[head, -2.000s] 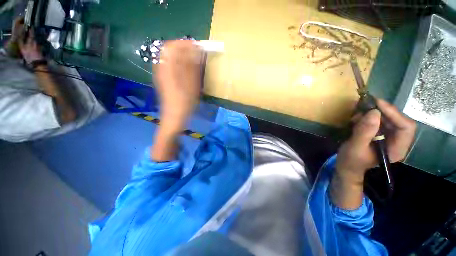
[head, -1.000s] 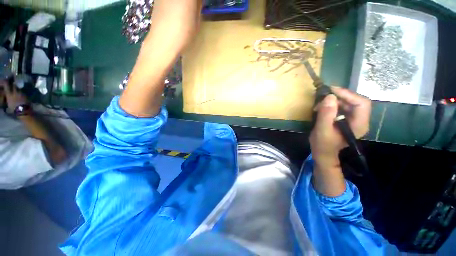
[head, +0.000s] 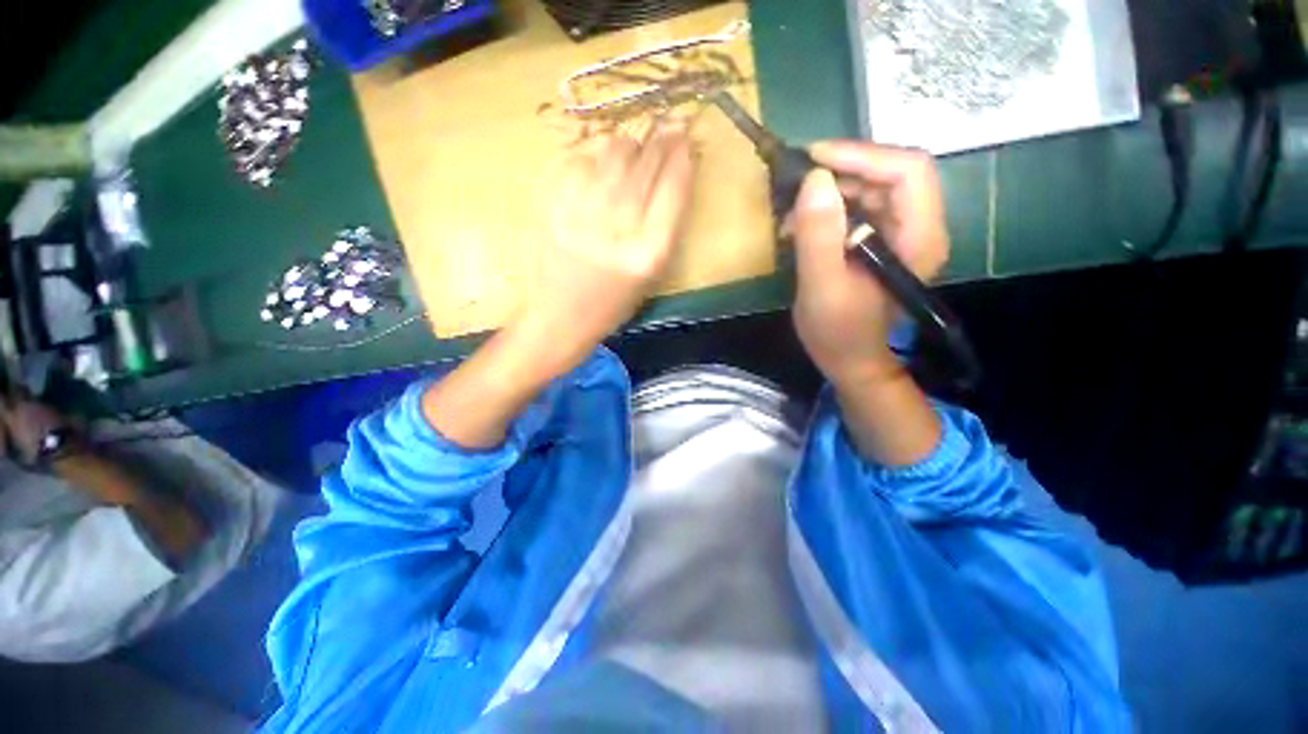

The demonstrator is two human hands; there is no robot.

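My right hand (head: 868, 265) holds the black soldering iron (head: 768, 148) like a pen, its tip at the upper right of the tan board (head: 474, 201). Small brownish metal parts (head: 703, 72) lie scattered there with a pale bent wire loop (head: 617, 62). My left hand (head: 617, 230) is over the middle of the board, its fingertips at the near edge of the brownish parts. It is blurred, and I cannot tell whether its fingers hold anything.
Two piles of small shiny parts (head: 337, 283) lie left of the board. A blue bin (head: 344, 39) and a black fan grille (head: 631, 12) are beyond it. A white tray (head: 940, 136) holds silvery parts at the right. A person in white (head: 108, 552) sits at the left.
My left hand has come back from the far left onto the board beside the brownish parts. My right hand still holds the iron. The view has shifted, showing more of the left side.
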